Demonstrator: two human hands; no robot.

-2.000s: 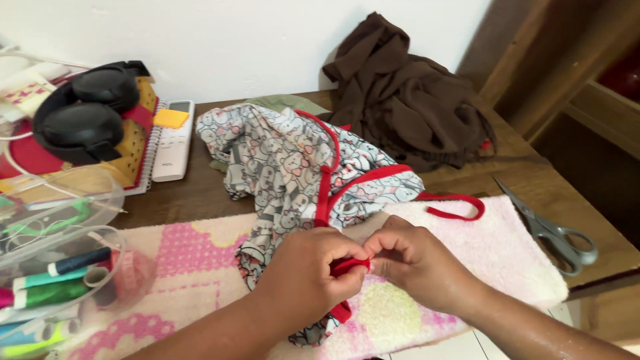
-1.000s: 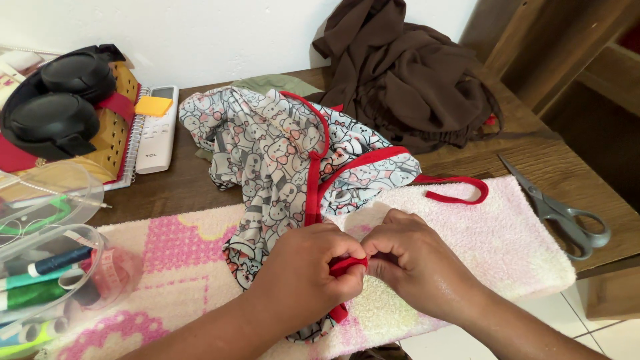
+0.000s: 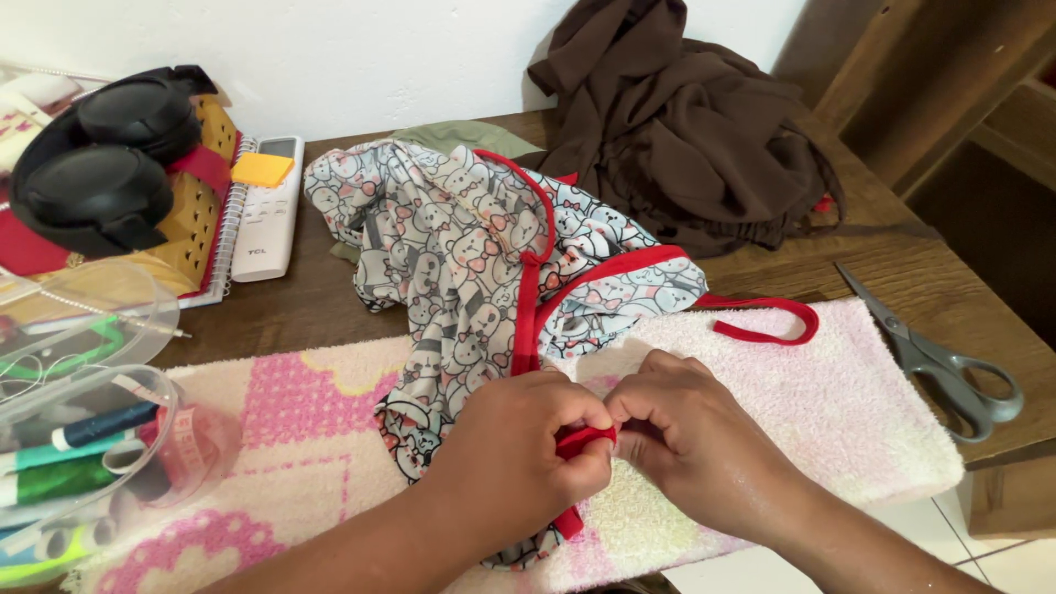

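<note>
A bear-print garment (image 3: 445,239) with red binding (image 3: 528,313) lies crumpled on a pink and white towel (image 3: 792,396). Between thumb and fingers, my left hand (image 3: 536,445) pinches a folded piece of that red binding near the towel's front. My right hand (image 3: 693,437) meets it from the right, its thumb and forefinger closed at the end of the red fold; whether a needle or thread is between the fingertips cannot be seen. A loose red strip (image 3: 771,338) curls out from the garment toward the right.
Grey-handled scissors (image 3: 932,355) lie half open by the table's right edge. Brown cloth (image 3: 685,148) is heaped at the back. At left are a clear container of thread spools (image 3: 66,478), a white remote control (image 3: 268,214), and black headphones (image 3: 124,165) on a woven box.
The view has shifted slightly. Both hands stay together at the red binding, with no plain change in their hold.
</note>
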